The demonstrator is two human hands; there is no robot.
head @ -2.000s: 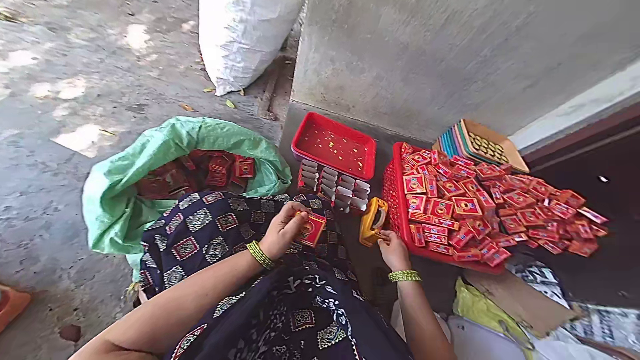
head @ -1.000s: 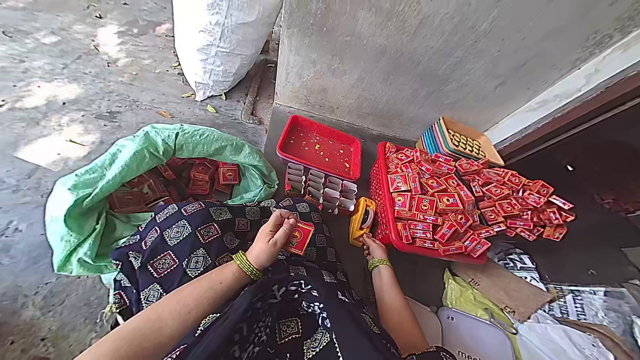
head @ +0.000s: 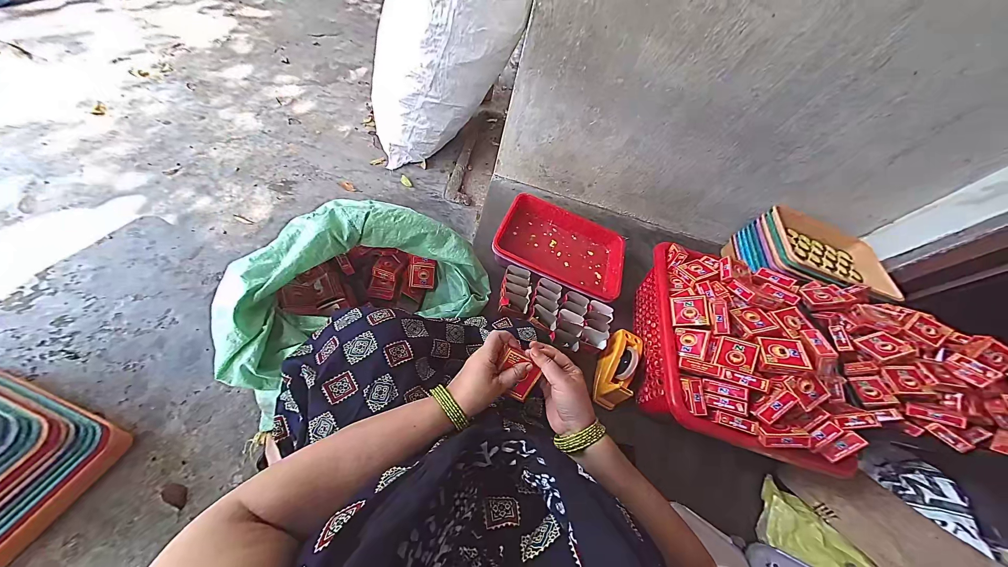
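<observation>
My left hand (head: 486, 376) grips a small red printed cardboard box (head: 521, 373) above my lap. The fingers of my right hand (head: 565, 387) meet at the box's upper right edge; whether they hold tape cannot be told. Just right of that hand stands a yellow tape dispenser (head: 617, 368) with a roll in it. Beyond my hands are rows of small open cartons (head: 561, 308), beside a red plastic tray (head: 561, 246) with yellow bits. A red plastic basket (head: 652, 346) to the right is heaped with red boxes (head: 736, 354).
At my left knee a green woven sack (head: 244, 303) holds more red boxes. Stacked trays stand at the far left (head: 59, 465) and behind the basket (head: 815, 250). A white sack (head: 441, 79) leans near the grey wall (head: 732, 118). Loose red boxes spill right of the basket.
My right hand has moved from the tape dispenser to the small red box in my left hand. The view has shifted, and a tray stack shows at the far left.
</observation>
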